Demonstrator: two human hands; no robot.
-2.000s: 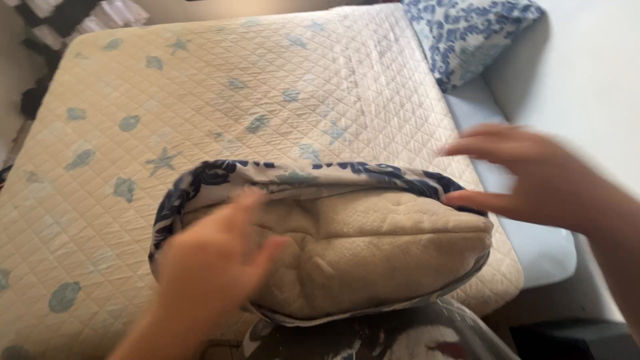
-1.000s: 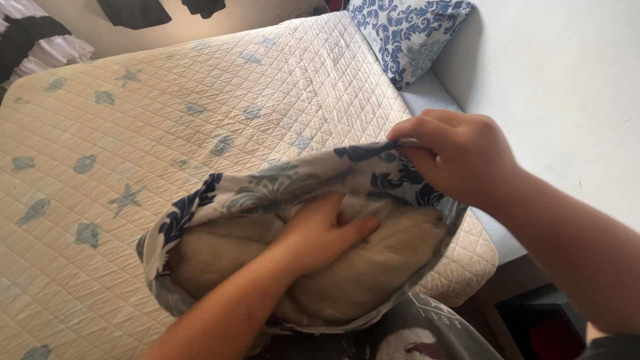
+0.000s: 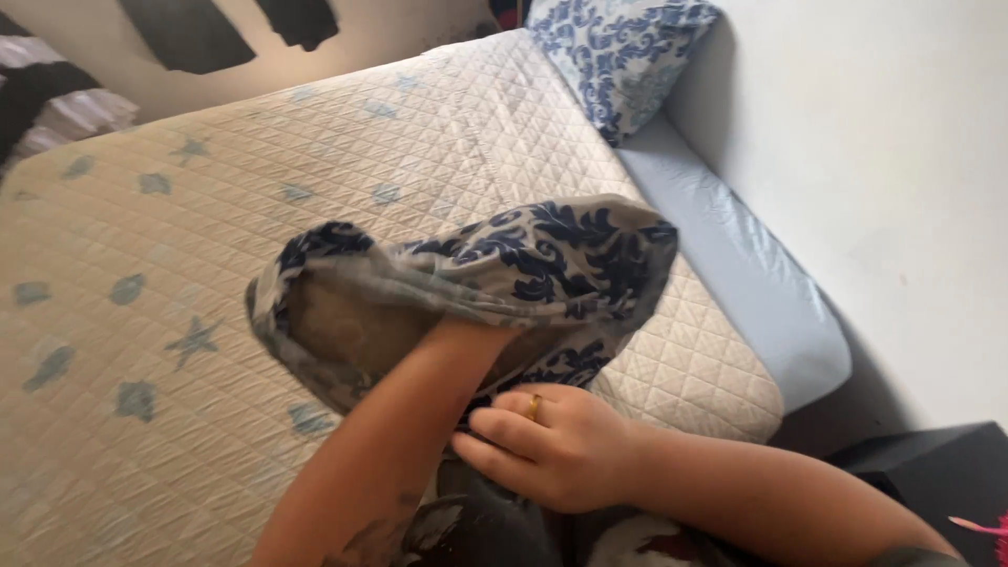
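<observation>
A white pillowcase with a dark blue damask print (image 3: 551, 252) is held over the near part of the bed, its mouth facing me. Inside its opening a beige pillow (image 3: 346, 323) shows in shadow. My left forearm reaches into the mouth, and the left hand is hidden within the fabric. Curled around the near lower edge of the pillowcase is my right hand (image 3: 551, 445), with a gold-coloured ring on one finger.
Under the pillowcase lies a cream quilted bedspread (image 3: 236, 260) with blue-green starfish and shell shapes. A second damask-print pillow (image 3: 622, 63) rests at the far right corner, beside a light blue sheeted edge (image 3: 732, 260) and a white wall (image 3: 866, 197). A black box-like object (image 3: 929, 465) stands at lower right.
My right hand has moved from the upper right rim of the pillowcase to its near lower edge. The left hand has gone deeper inside, out of sight. The upper fabric now covers more of the pillow.
</observation>
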